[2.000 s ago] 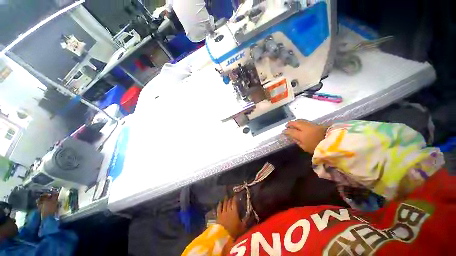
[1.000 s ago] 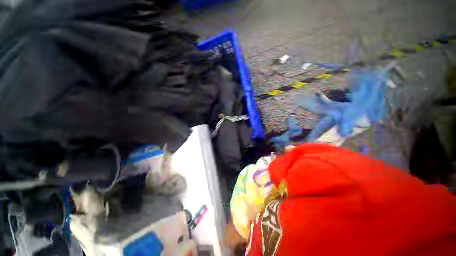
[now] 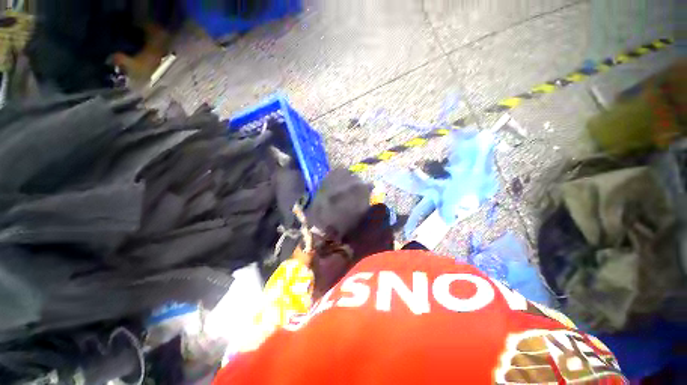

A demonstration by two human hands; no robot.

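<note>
A dark grey cloth bundle (image 3: 339,199) with a pale tie (image 3: 303,225) is in front of my body, beside the near end of the blue crate (image 3: 307,150). My left hand (image 3: 305,253), small and blurred beyond its yellow printed sleeve, is at the near side of the bundle by the tie and appears to grip it. A small orange-yellow patch shows at the bundle's right edge; I cannot tell whether it is part of my right hand. The crate holds a large heap of dark cloth (image 3: 173,188).
Blue plastic film (image 3: 471,173) lies on the speckled floor right of the crate, near yellow-black tape (image 3: 407,147). Olive-grey cloth (image 3: 621,225) is at the right. A white table corner (image 3: 237,297) is at the lower left. Another blue container (image 3: 245,16) is at the top.
The view has swung from the sewing table to the crate and floor. The tied bundle has moved from my lap to beside the crate. My right hand has left the table edge.
</note>
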